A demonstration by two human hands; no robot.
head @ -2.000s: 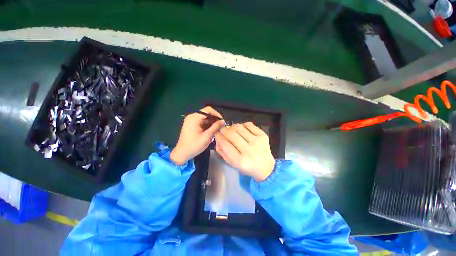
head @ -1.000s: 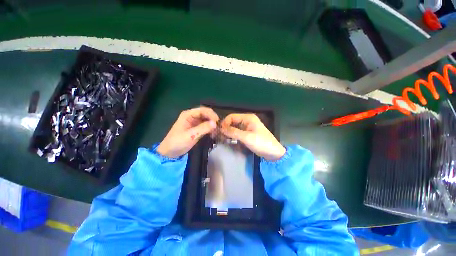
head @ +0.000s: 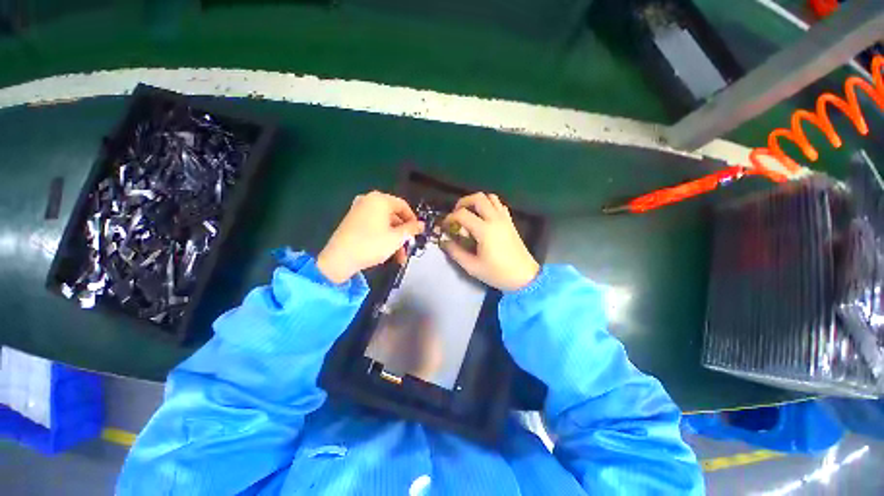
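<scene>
An open device unit [head: 426, 315], a silver rectangle with small parts at its far end, lies in a black carrier tray [head: 489, 407], which is turned at an angle. My left hand [head: 370, 235] is at the left of the unit's far end, thumb and fingertips pinched together. My right hand [head: 492, 242] is at the right of the same end, fingertips bent down onto the board area [head: 431, 225]. A small dark part shows between the hands. Whether either hand grips it is hidden by the fingertips.
A black parts bin [head: 257, 160] heaped with black-silver strips is at left. An orange air gun [head: 678, 194] with a coiled hose [head: 819, 126] lies at right, near stacked clear trays [head: 771, 291]. Another black tray with a unit [head: 690, 63] is beyond the white strip, by a grey bar [head: 775, 82].
The carrier tray and unit have turned clockwise. My hands have moved slightly apart, showing more of the board end. The dark stick-like thing at my left hand two seconds ago no longer shows.
</scene>
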